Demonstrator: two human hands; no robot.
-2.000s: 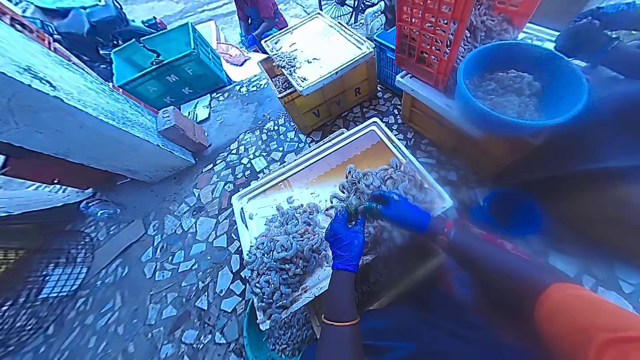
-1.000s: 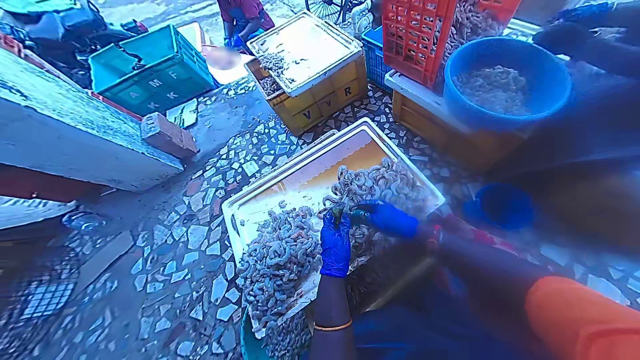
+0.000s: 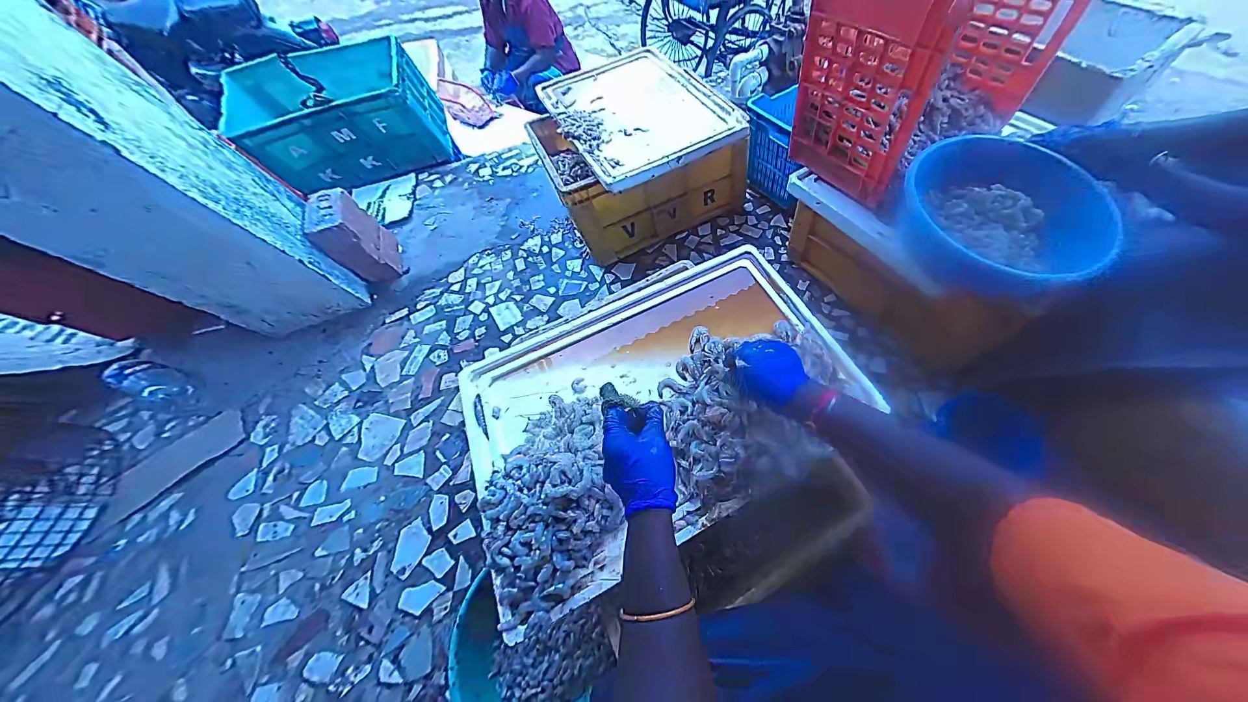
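A white plastic lid or tray (image 3: 526,361) lies tilted over a crate and bears two heaps of shrimp. My left hand (image 3: 639,458), in a blue glove, is between the heaps, its thumb and fingers around a small dark piece that looks like shrimp. My right hand (image 3: 770,373), also blue-gloved, touches the upper part of the right shrimp heap (image 3: 707,429); its fingertips are partly hidden. The left heap (image 3: 551,497) reaches the near edge of the tray, above a green tub (image 3: 470,643) of small shrimp or shrimp waste.
Ahead stand a yellow crate (image 3: 673,200) with a white lid and a teal crate (image 3: 336,127). A blue basin (image 3: 1014,214) and red crates (image 3: 858,88) are at right, near a blurred person. Another person (image 3: 526,49) crouches at the back. A brick (image 3: 351,234) lies by the wall.
My right hand has moved away from my left hand, to the right heap of shrimp. My left hand stays between the heaps.
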